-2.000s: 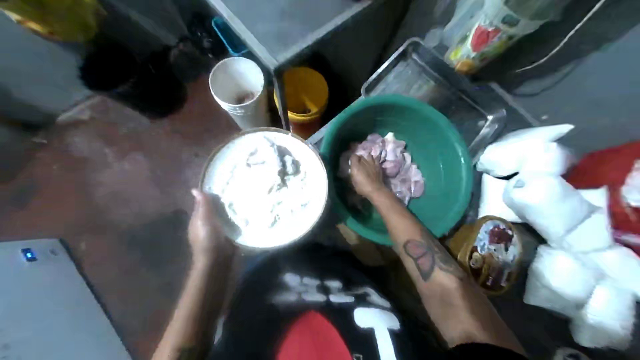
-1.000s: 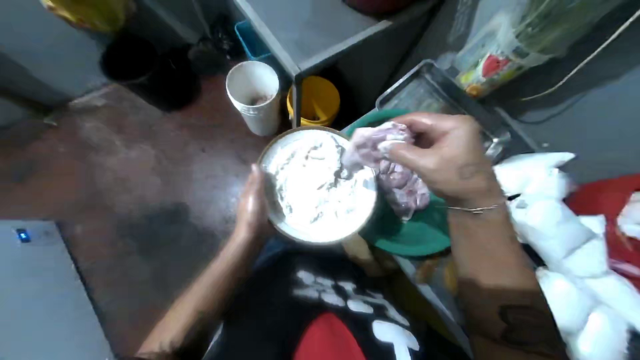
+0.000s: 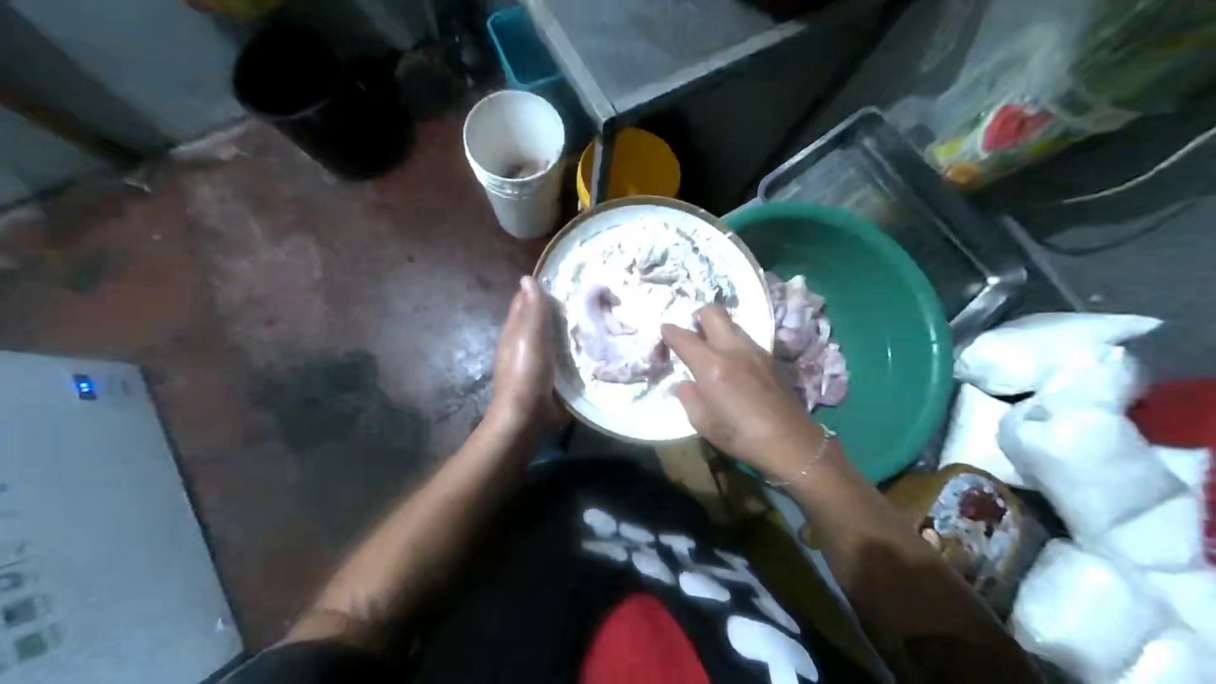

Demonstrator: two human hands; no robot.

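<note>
A round bowl of white flour-like powder [image 3: 655,256] is held at its left rim by my left hand [image 3: 524,356]. Inside it, a piece of raw meat [image 3: 608,347] lies on the powder at the lower left. My right hand [image 3: 727,385] reaches over the bowl's right side, its fingertips at the powder beside the meat's right end; whether they touch the meat is unclear. Partly under the bowl's right edge stands a green plastic basin [image 3: 888,351], with more raw meat pieces [image 3: 807,347] at its left side.
Beyond the bowl are a white bucket [image 3: 515,157], a yellow bucket [image 3: 641,171] and a metal table corner [image 3: 608,109]. A clear rectangular tray [image 3: 883,190] sits behind the basin. White plastic bags [image 3: 1083,437] and a jar [image 3: 969,522] are at right.
The piece of meat my right hand held above the bowl a second ago now lies in the powder. Two seconds ago that hand was in the basin; the bowl has since moved over the basin's left edge.
</note>
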